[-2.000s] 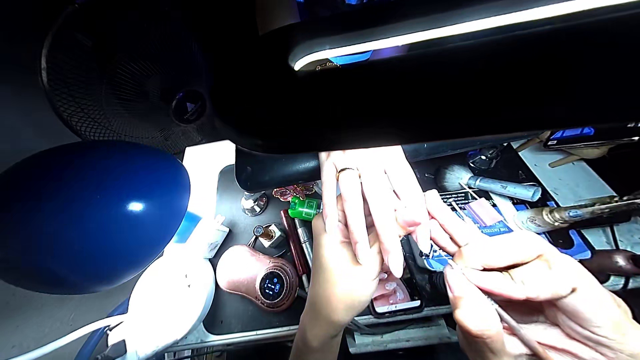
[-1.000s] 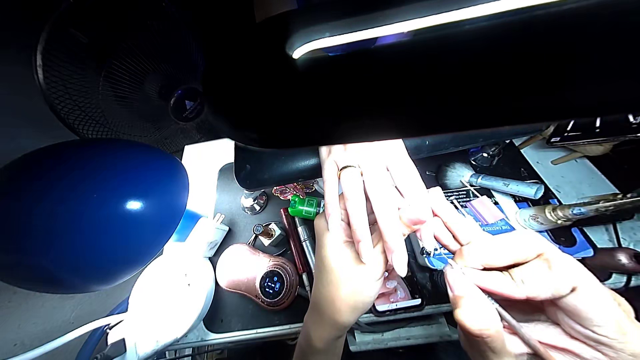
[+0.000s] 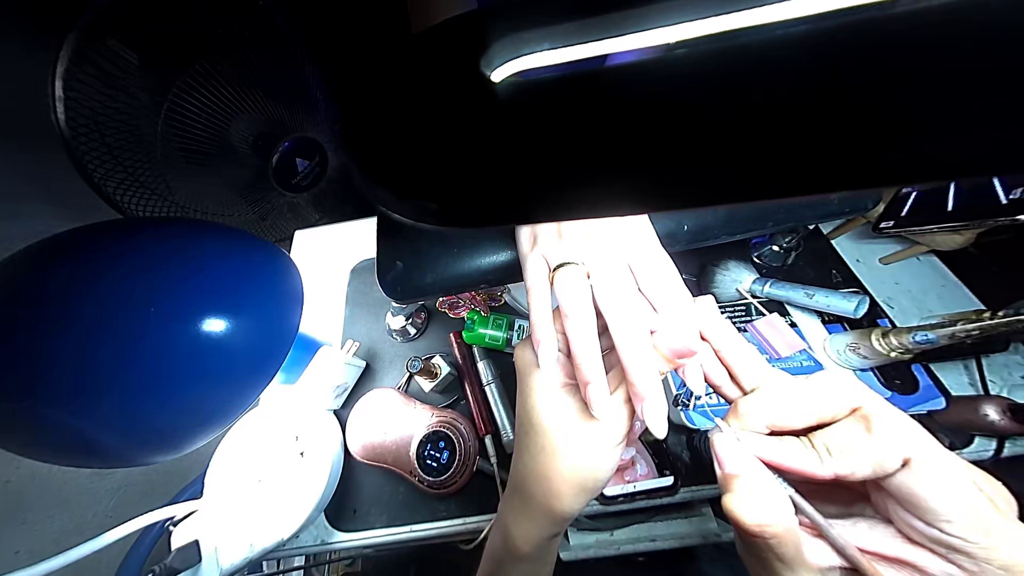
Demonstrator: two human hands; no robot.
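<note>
My left hand (image 3: 560, 448) is palm up beneath a person's hand (image 3: 592, 320), which wears a gold ring and has long nails; my fingers cup its underside. In my right hand (image 3: 848, 472) is a thin brush-like tool (image 3: 824, 524), pinched between thumb and forefinger, its fine tip close to that hand's fingertips. My right hand's other fingers reach to the person's fingers near one nail. Under the hands lies a phone (image 3: 640, 484) showing a picture of nails.
A pink nail drill unit (image 3: 412, 440), a green bottle (image 3: 488, 330), a nail polish bottle (image 3: 432, 374) and pens lie left. A fluffy brush (image 3: 808, 296) and a tall brush handle (image 3: 920, 340) are right. A lamp (image 3: 680, 120) hangs above; a blue balloon-like object (image 3: 144, 344) and fan (image 3: 208, 120) stand left.
</note>
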